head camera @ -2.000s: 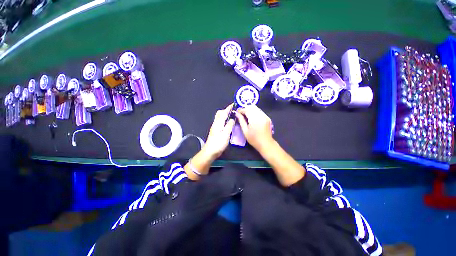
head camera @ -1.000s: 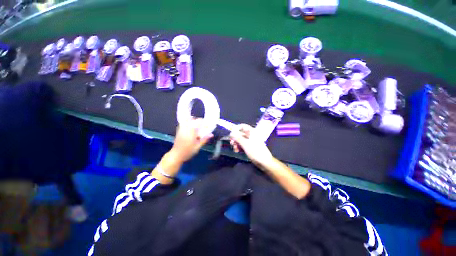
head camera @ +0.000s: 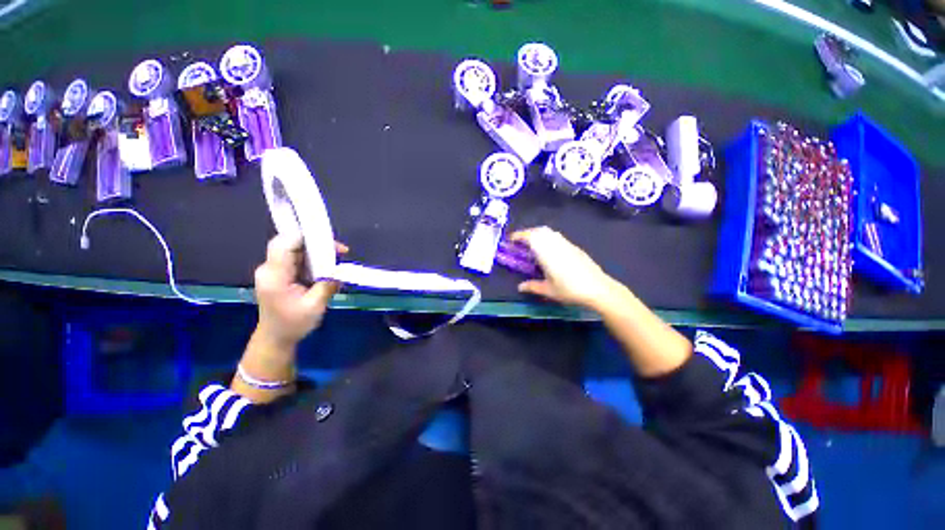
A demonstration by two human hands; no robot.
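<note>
My left hand (head camera: 289, 288) grips the white double-sided tape roll (head camera: 301, 207), tilted on edge above the bench's front. A white tape tail (head camera: 404, 280) runs from the roll to the right and curls down over the bench edge. My right hand (head camera: 560, 269) has its fingers on a purple battery (head camera: 516, 257). The battery lies beside a handheld fan unit (head camera: 483, 238), whose round spoked head (head camera: 503, 174) points away from me. A white patch covers the lower part of its handle.
Loose fan units (head camera: 575, 163) lie in a pile behind my right hand. A row of units (head camera: 162, 129) stands at left, with a white cable (head camera: 155, 236) before it. A blue bin (head camera: 733, 223) full of cells and a nearly empty blue bin (head camera: 883, 176) are at right.
My left hand has moved left with the tape roll, and a longer tape tail shows. My right hand has left the tape and taken hold of the battery beside the fan unit.
</note>
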